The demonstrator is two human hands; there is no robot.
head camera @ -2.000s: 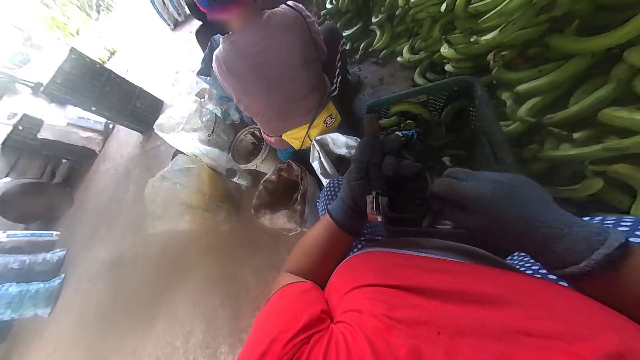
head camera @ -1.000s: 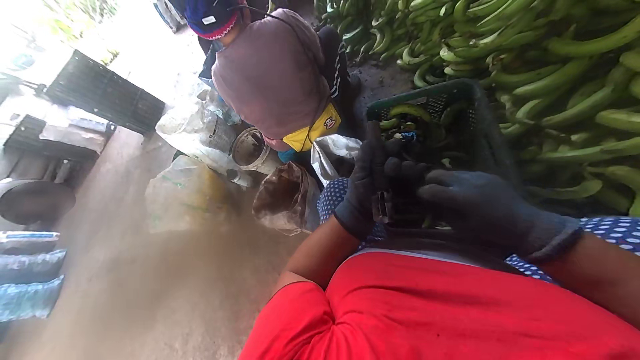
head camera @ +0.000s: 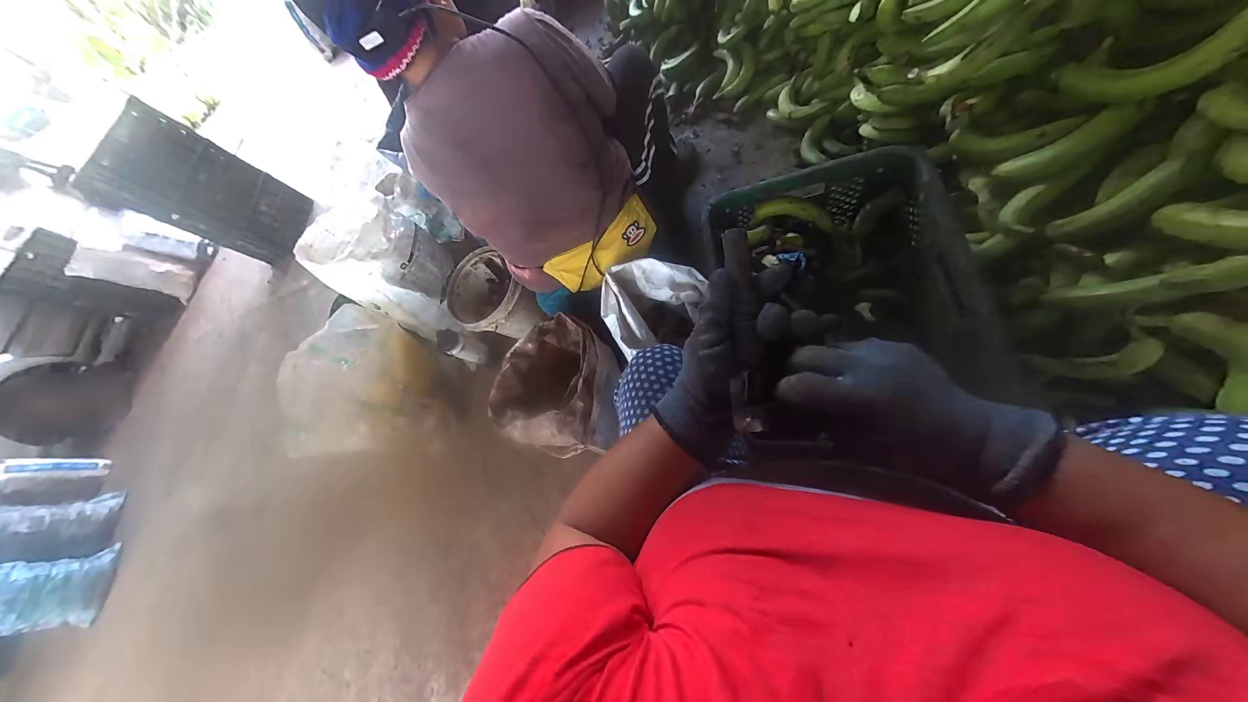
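Both of my hands wear dark grey gloves and are close together at my lap, in front of a green plastic crate (head camera: 819,175). My left hand (head camera: 717,366) is closed around a dark, narrow tool (head camera: 736,268) that stands up past the fingers; its exact kind cannot be told. My right hand (head camera: 877,400) is beside it, fingers curled toward the left hand, and whatever lies between them is hidden in shadow. Inside the crate are green plantains (head camera: 795,210) and a small blue and white scrap (head camera: 792,259).
A large heap of green plantains (head camera: 1102,185) lies at the right. A person (head camera: 517,146) bends beyond the crate, near a bucket (head camera: 483,288), an open brown sack (head camera: 551,385) and clear plastic bags (head camera: 356,375). A dark crate (head camera: 190,180) stands farther left.
The person in front has raised and shifted their head a little, so the cap shows more. My right hand's fingers have moved slightly while my left hand keeps its hold.
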